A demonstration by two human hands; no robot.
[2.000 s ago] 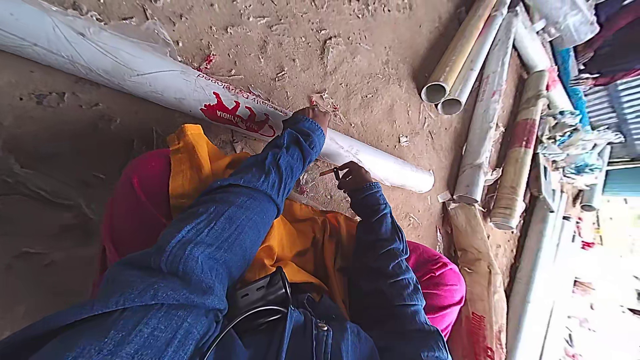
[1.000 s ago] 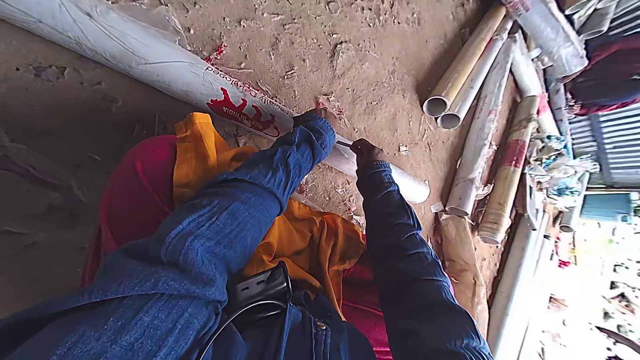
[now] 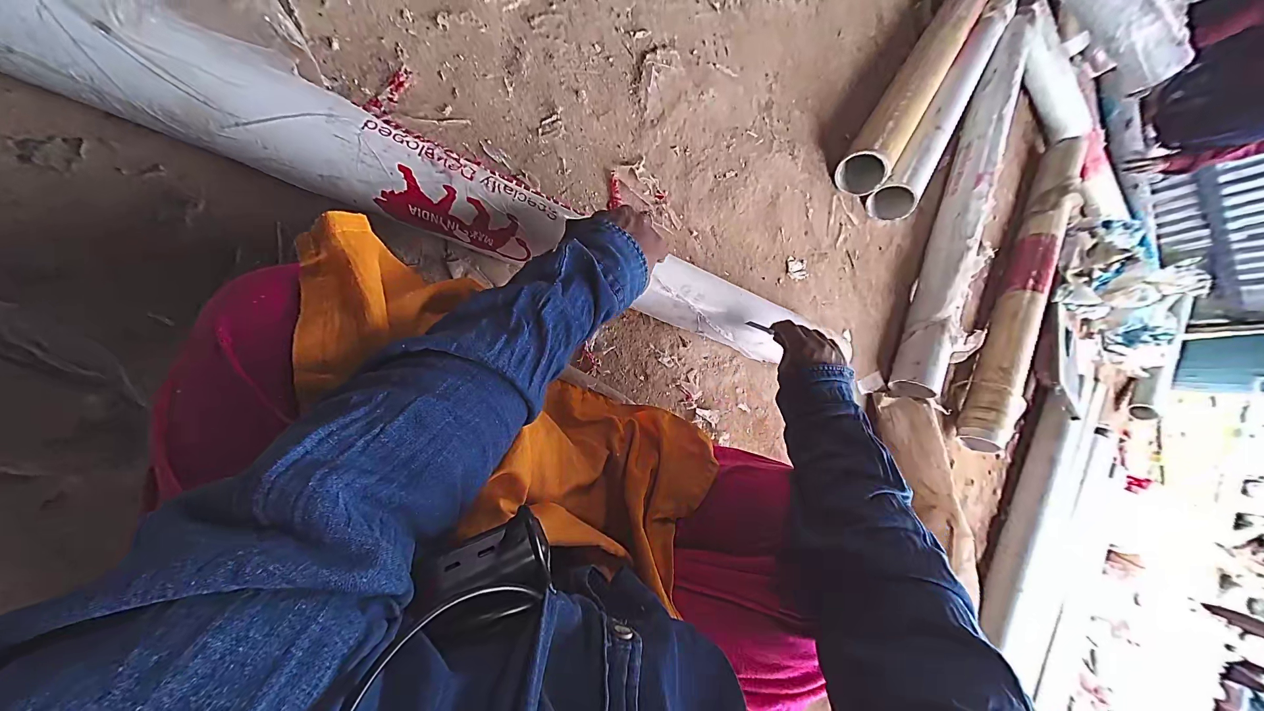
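A long white wrapped roll or tube (image 3: 326,148) with red print and a lion emblem lies slantwise on the ground in front of my knees. My left hand (image 3: 632,232) rests on its upper side near the middle of the view, fingers mostly hidden by the sleeve and the hand itself. Farther right, close to the roll's right end, my right hand (image 3: 808,346) is closed around a thin dark tool (image 3: 760,327), maybe a small knife. Its tip points left over the white wrapping. The tool's handle is hidden in the hand.
Several open-ended tubes (image 3: 913,99) lie at the upper right, with a red-banded one (image 3: 1027,267) among them. Crumpled plastic (image 3: 1131,296) sits beside these. Brown wrapping (image 3: 923,464) lies by my right forearm. Scraps litter the dirt floor (image 3: 731,128).
My right hand has moved right along the roll to near its end, still with the thin tool. My left hand has stayed at about the same place on the roll.
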